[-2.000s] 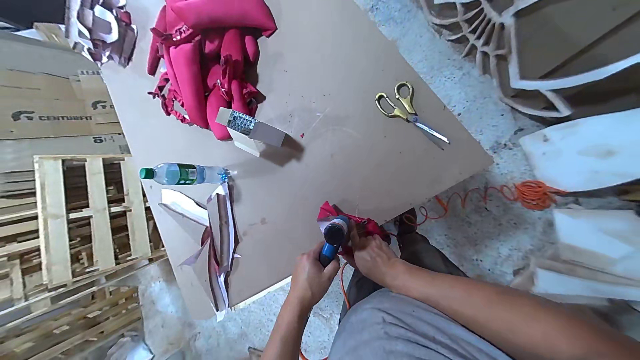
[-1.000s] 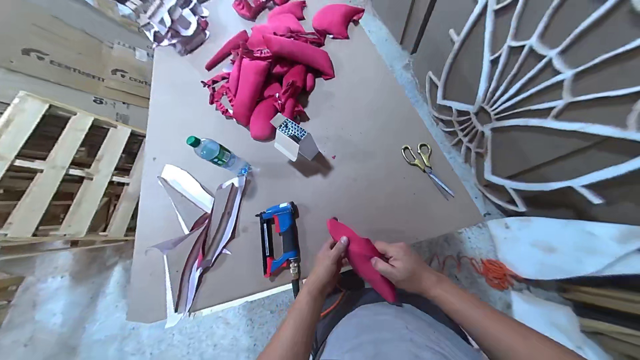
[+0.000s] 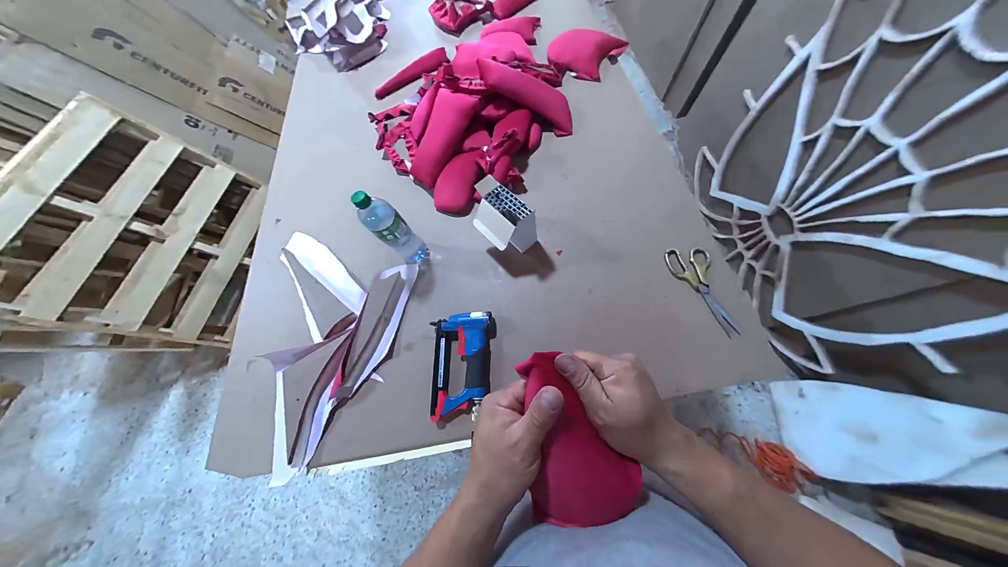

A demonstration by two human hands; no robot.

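Observation:
A red fabric-covered piece (image 3: 587, 465) is held close to my body at the table's near edge. My left hand (image 3: 512, 433) grips its left side, thumb on top. My right hand (image 3: 618, 398) pinches its upper right edge. Just left of my hands a blue and black pneumatic stapler (image 3: 465, 366) lies on the table, its hose fitting toward me. Beyond it stands an open box of staples (image 3: 508, 216), beside a heap of red padded pieces (image 3: 480, 110). Scissors with yellow handles (image 3: 701, 287) lie to the right. The underside of the held piece is hidden.
A plastic bottle with a green cap (image 3: 390, 226) lies left of the box, near fabric strips (image 3: 346, 370). More scraps (image 3: 339, 31) are at the far left. Wooden pallets (image 3: 118, 220) stand left of the table; a web-like frame (image 3: 882, 134) and a coiled orange hose (image 3: 776, 465) are at right.
Two seconds ago my left hand held the stapler against a red piece; it has since been put down on the table. Both hands now hold a red piece, turned since one second ago.

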